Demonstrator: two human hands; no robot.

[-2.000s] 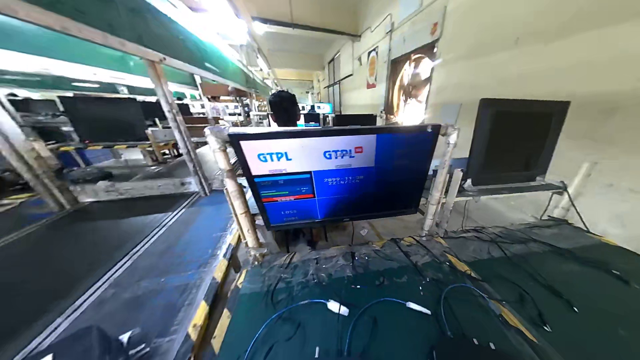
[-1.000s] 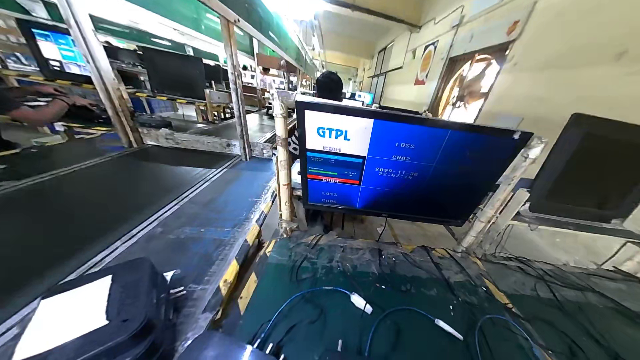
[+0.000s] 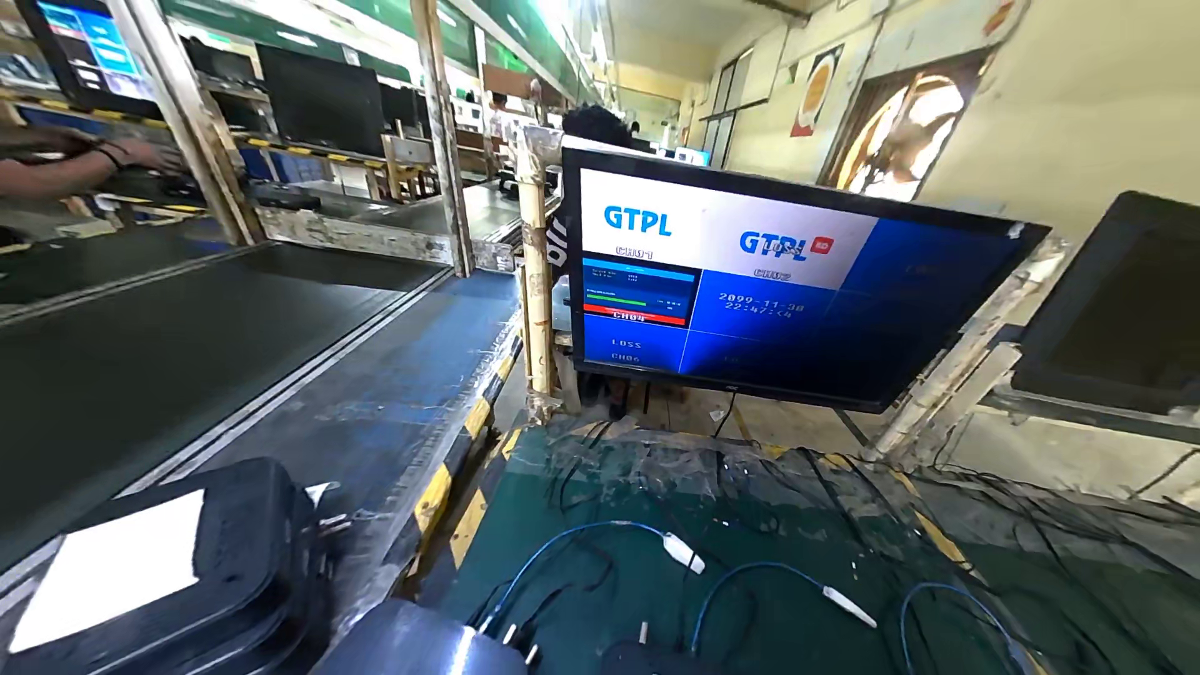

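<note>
Neither my left hand nor my right hand shows in the head view. A wide flat-screen monitor point(image 3: 741, 281) with several lit panes stands between taped wooden posts behind the green work surface. At the lower left, a stack of black plastic devices point(image 3: 253, 544) with a white sheet point(image 3: 117, 572) on top sits at the edge of the belt. A dark, shiny box-like device point(image 3: 422, 642) is partly cut off by the bottom edge. Blue cables with white connectors point(image 3: 682, 553) lie on the green surface point(image 3: 581, 609), and a black plug with metal pins point(image 3: 647, 647) is near the bottom.
A dark conveyor belt point(image 3: 187, 366) runs along the left beside a yellow-and-black striped edge point(image 3: 433, 497). Another person's arm point(image 3: 84, 169) reaches over a bench at the far left. A dark screen point(image 3: 1116, 309) stands at the right, and thin black cables cross the back of the green surface.
The view has turned left and down, showing more of the belt and the black device stack. Some panes on the monitor have changed their picture.
</note>
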